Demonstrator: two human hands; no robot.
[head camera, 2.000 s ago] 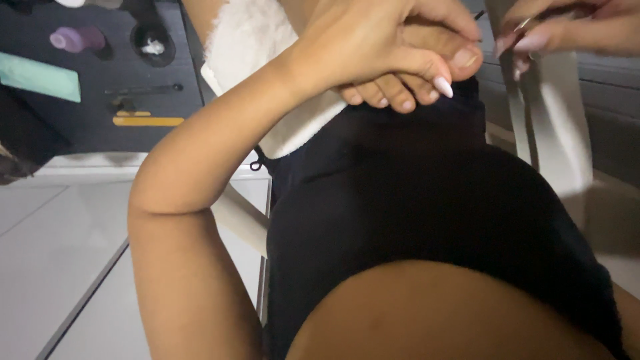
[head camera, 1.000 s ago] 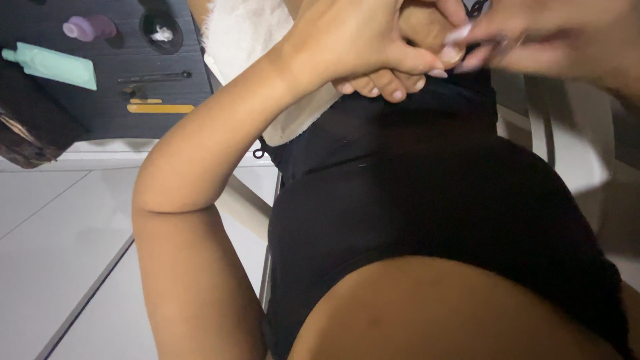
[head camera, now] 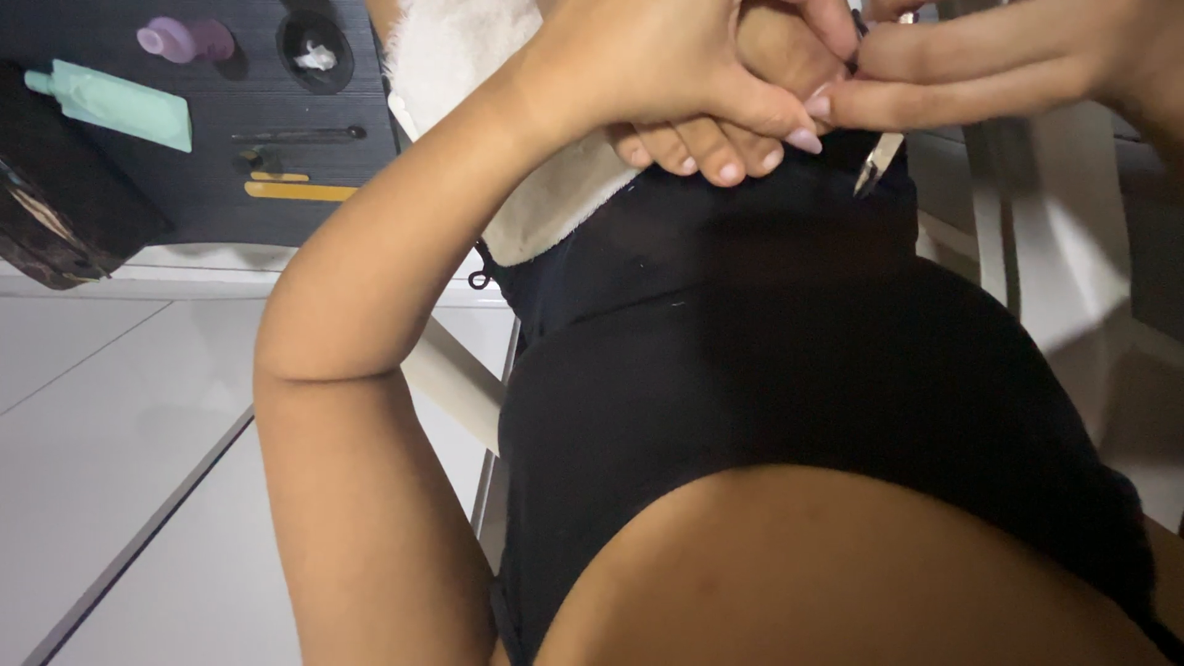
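At the top centre my left hand [head camera: 647,69] grips a person's bare foot [head camera: 786,46], its thumb lying over the toes below the big toe. My right hand [head camera: 962,69] comes in from the right, with fingertips touching the big toe's nail area. A metal cuticle nipper [head camera: 879,165] is held in the right hand, its jaws pointing down past the fingers; its handles are mostly hidden. Beneath the foot lies a white fluffy towel [head camera: 546,208] on my lap, beside black shorts [head camera: 740,305].
On the dark table [head camera: 213,208] at upper left are a purple bottle [head camera: 190,42], a mint-green tube [head camera: 129,106], a small black dish [head camera: 316,55] with white material, a thin dark tool [head camera: 301,136] and a yellow nail file [head camera: 296,191]. A dark patterned bag [head camera: 65,203] sits at far left.
My right hand has moved left from beside the foot to the big toe. The nipper's jaws now show below its fingers. My left hand stays around the foot.
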